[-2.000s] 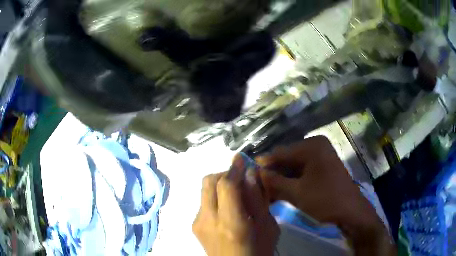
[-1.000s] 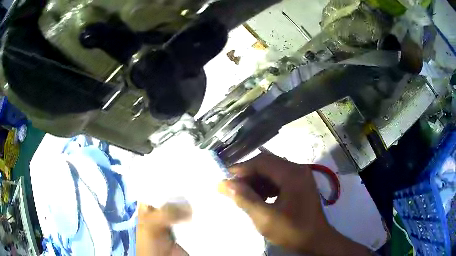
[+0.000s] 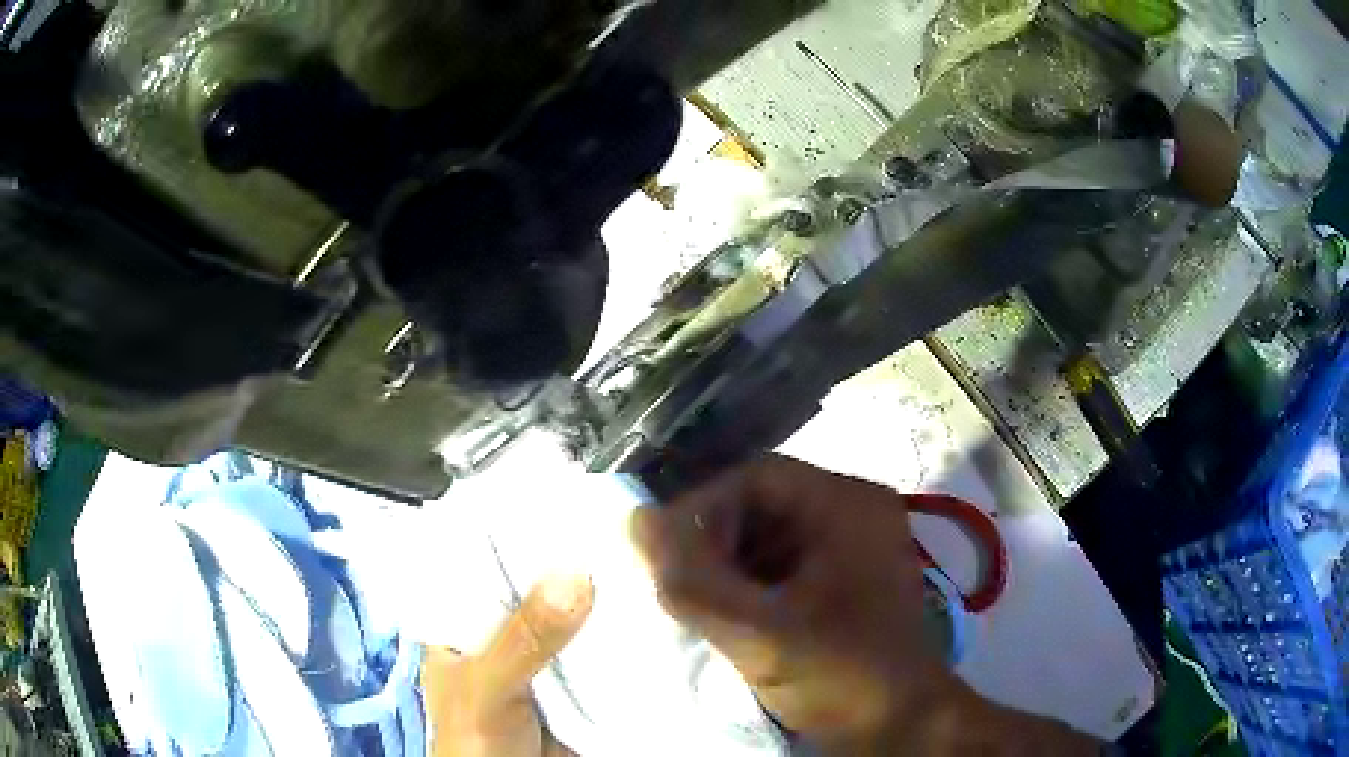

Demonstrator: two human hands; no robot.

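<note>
A glaring white panel (image 3: 621,636) with a light blue edge lies under the presser foot (image 3: 570,422) of the sewing machine (image 3: 252,163). My right hand (image 3: 799,592) pinches the panel's blue edge just right of the needle area, fingers curled. My left hand (image 3: 511,658) lies on the panel's left side, thumb on top; its fingers are hidden below the cloth. The needle itself is lost in glare. The cylinder arm (image 3: 888,296) runs from the presser foot to the upper right.
Light blue and white cut pieces (image 3: 266,606) are piled at left. A red scissors handle (image 3: 984,555) shows right of my right hand. A blue plastic crate (image 3: 1250,621) stands at the right edge. Yellow items (image 3: 18,496) lie at the far left.
The white panel has come under the presser foot since the first frame, where both hands were close together. Since the second frame, my left thumb has moved up onto the panel.
</note>
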